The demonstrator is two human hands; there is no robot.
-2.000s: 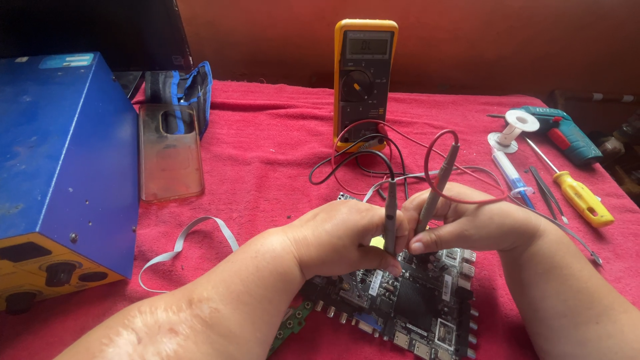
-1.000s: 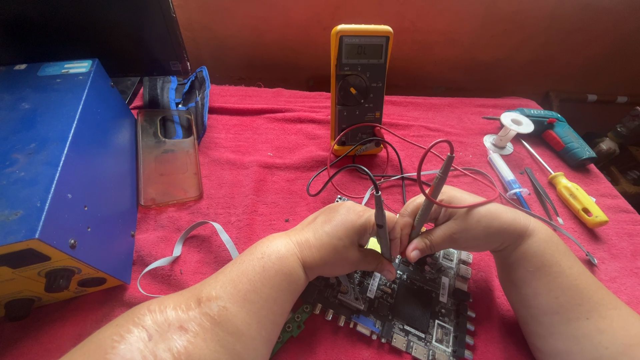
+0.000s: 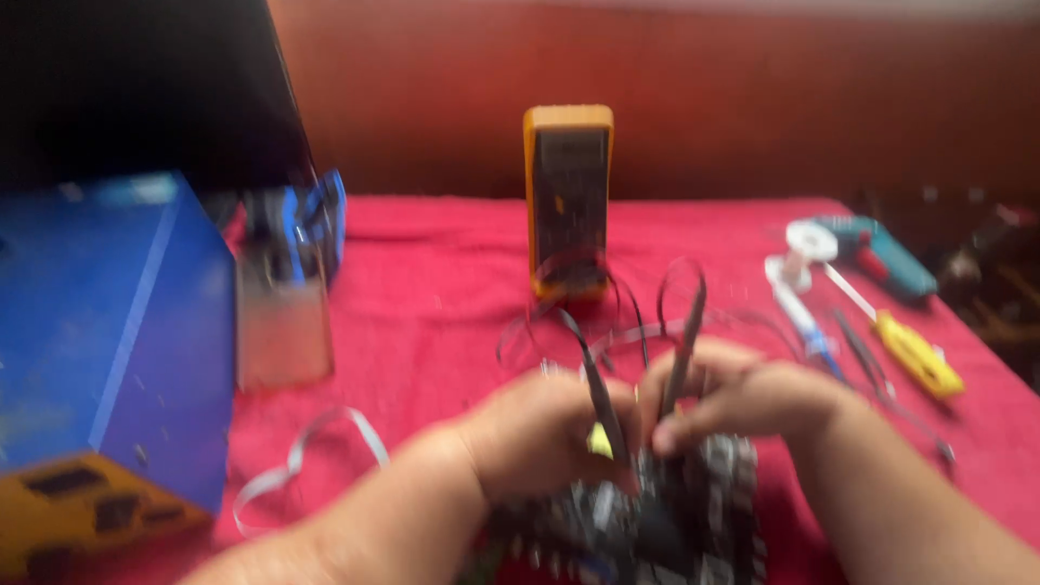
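Observation:
My left hand (image 3: pixel 552 435) grips a dark multimeter probe (image 3: pixel 603 398) with a black lead, held over a circuit board (image 3: pixel 601 512). Close beside it, my right hand (image 3: pixel 723 394) holds a second probe (image 3: pixel 684 349), tilted, its lower end at the board. Blur and my fingers hide both tips, so contact with the board cannot be told. Behind my hands a yellow-cased digital multimeter (image 3: pixel 570 203) stands upright, its display unreadable, with thin leads looping in front of it.
A blue box-shaped unit with an orange front (image 3: pixel 106 325) fills the left side, near a clear phone case (image 3: pixel 284 341) and a white ribbon cable (image 3: pixel 296 455). At right lie a wire spool (image 3: pixel 811 242), syringe (image 3: pixel 796 313), tweezers (image 3: pixel 861 349), yellow-handled screwdriver (image 3: pixel 918 353) and teal power tool (image 3: pixel 894 260).
The view has shifted and blurred. Both hands still hold their probes over the board; no grip has plainly changed.

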